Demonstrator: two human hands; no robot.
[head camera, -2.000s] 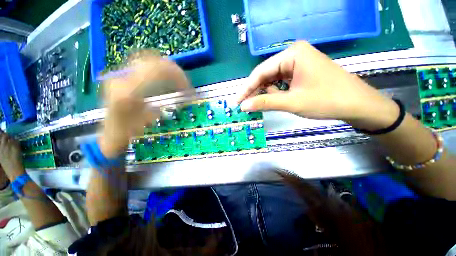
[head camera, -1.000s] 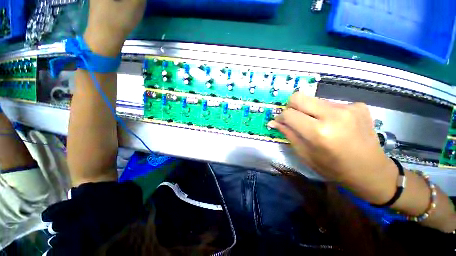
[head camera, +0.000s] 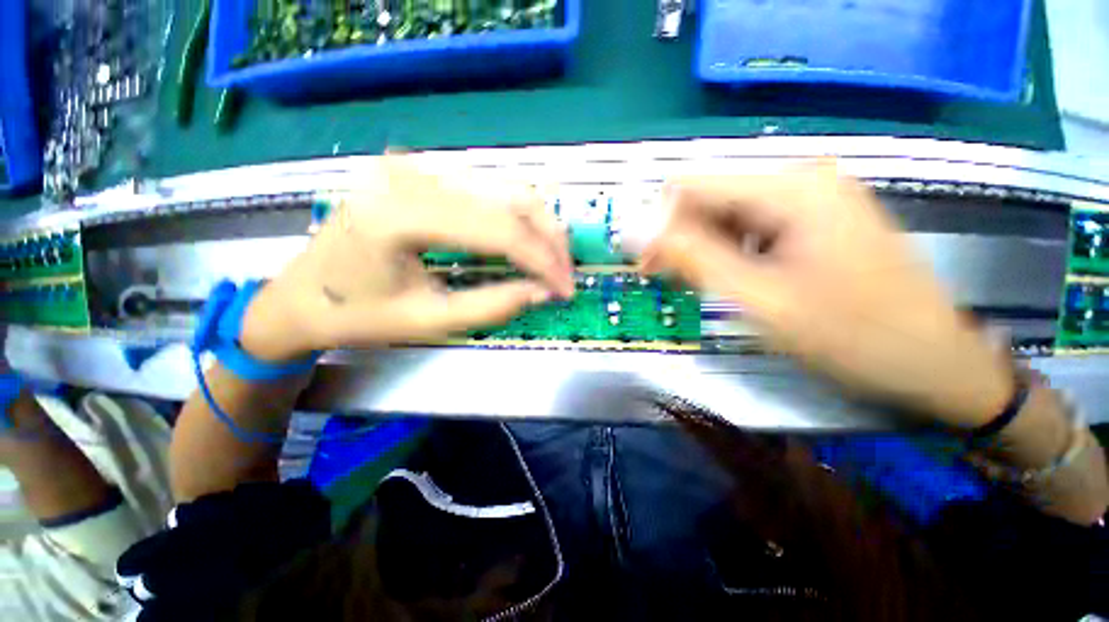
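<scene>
A green PCB panel (head camera: 584, 322) lies in the metal conveyor rails in front of me, partly hidden under both hands. Small mounted capacitors (head camera: 614, 311) stand at the right end of its lower row. My left hand (head camera: 420, 261) is over the left and middle of the panel, thumb and fingertips pinched close above the lower row; whether a part is between them cannot be made out. My right hand (head camera: 809, 249) is blurred, with bent fingers at the panel's upper right; what it holds, if anything, cannot be seen.
Behind the rail (head camera: 487, 395), a blue bin (head camera: 401, 71) holds green capacitors, and a second blue bin (head camera: 863, 43) has a few pieces along its near edge. Silver metal parts (head camera: 97, 103) lie at far left. Other panels show at both sides. A neighbour's arm (head camera: 49, 456) is at lower left.
My left hand has come back from the bin side to over the panel. My right hand has lifted off the lower row's right end and is now by the upper row. The camera view has shifted.
</scene>
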